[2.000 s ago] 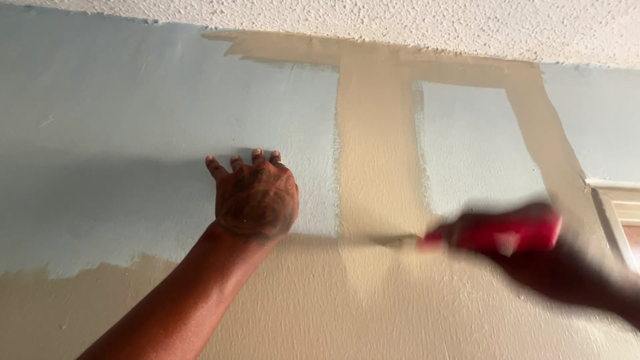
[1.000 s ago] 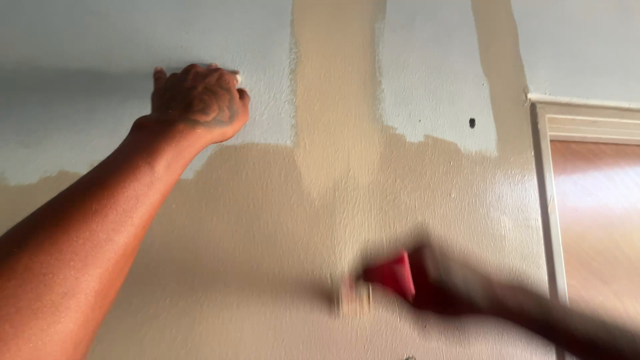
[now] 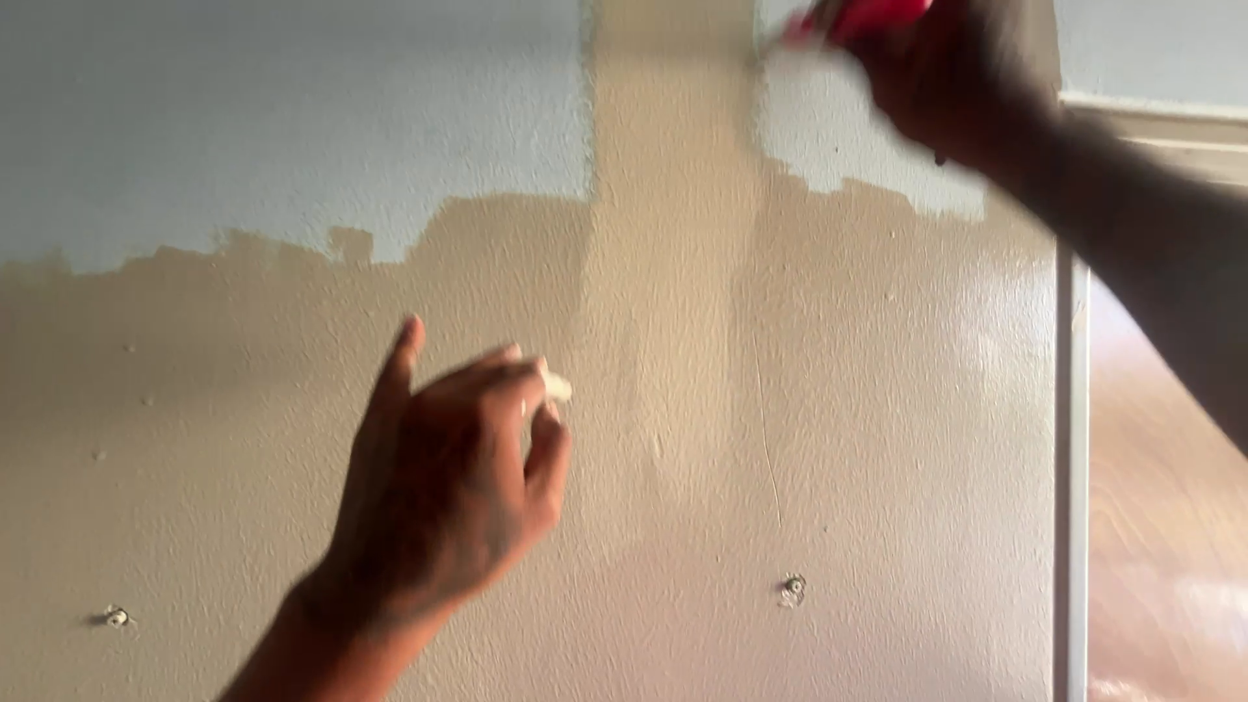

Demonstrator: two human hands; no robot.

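Note:
My left hand (image 3: 448, 478) is in front of the beige lower part of the wall, with a small whitish thing (image 3: 557, 386) pinched at its fingertips. What that thing is, I cannot tell. At the upper right, my right hand (image 3: 936, 88) grips a paintbrush with a red handle (image 3: 882, 15), blurred by motion and partly cut off by the top edge. The brush tip is near the right edge of a vertical beige painted band (image 3: 673, 117) that runs down between two light blue areas. Whether the bristles touch the wall, I cannot tell.
Light blue wall (image 3: 292, 107) meets beige paint along a ragged edge. Two screws or anchors stick out low down, one at the left (image 3: 116, 616) and one right of centre (image 3: 795, 585). A pale door or window frame (image 3: 1077, 487) borders the wall at the right.
My right hand has gone from low on the wall up to the upper right with the brush. My left hand has moved down from the blue area to the beige area. The view has shifted somewhat downward.

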